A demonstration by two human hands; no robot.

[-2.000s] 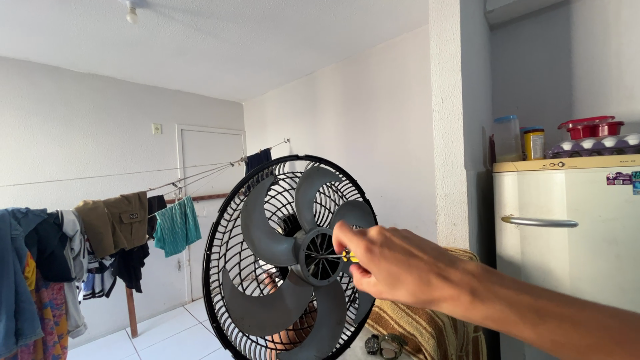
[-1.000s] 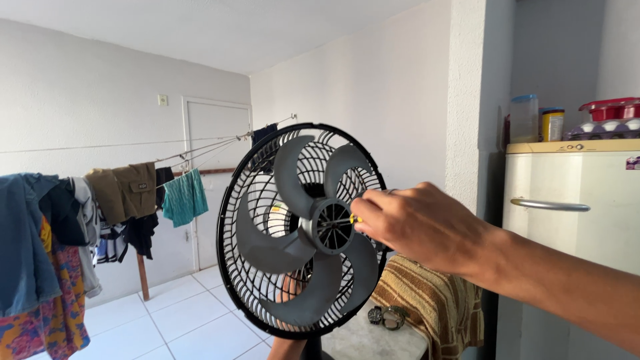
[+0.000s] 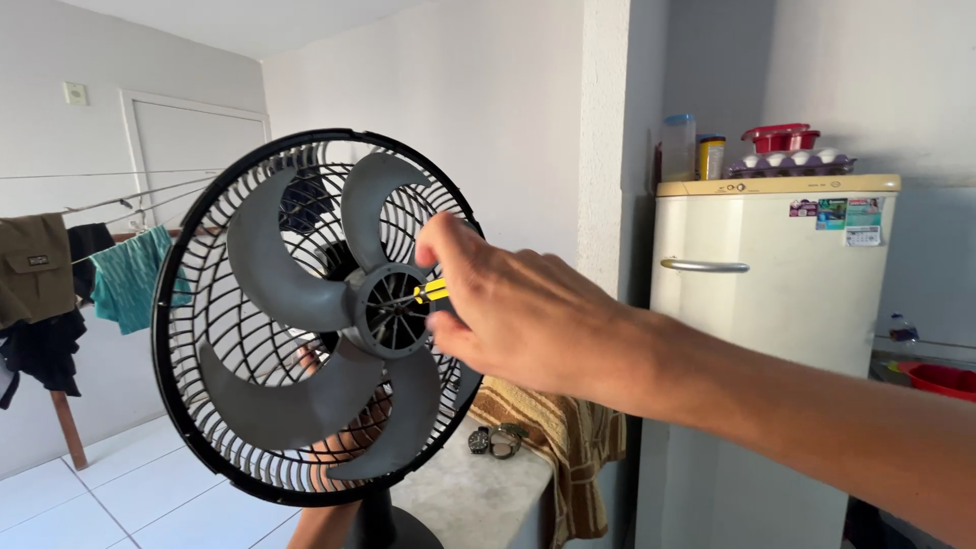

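Note:
A black and grey table fan stands at the centre without a front grille, its grey blades exposed before the black rear grille. My right hand is at the hub, fingers around the yellow and black handle of a screwdriver. The screwdriver's shaft reaches into the open, ribbed hub; where exactly its tip rests is hard to tell. Behind the grille, partly hidden by blades and bars, my left hand and forearm come up from below; its fingers and what they touch are not clear.
Beneath the fan is a stone-like counter with two wristwatches and a striped brown towel. A cream refrigerator stands right, with an egg carton and containers on top. Clothes hang from lines at left.
The view has turned rightward, bringing more of the refrigerator into sight. My right hand stays at the fan's hub with the screwdriver; its index finger now stands more raised.

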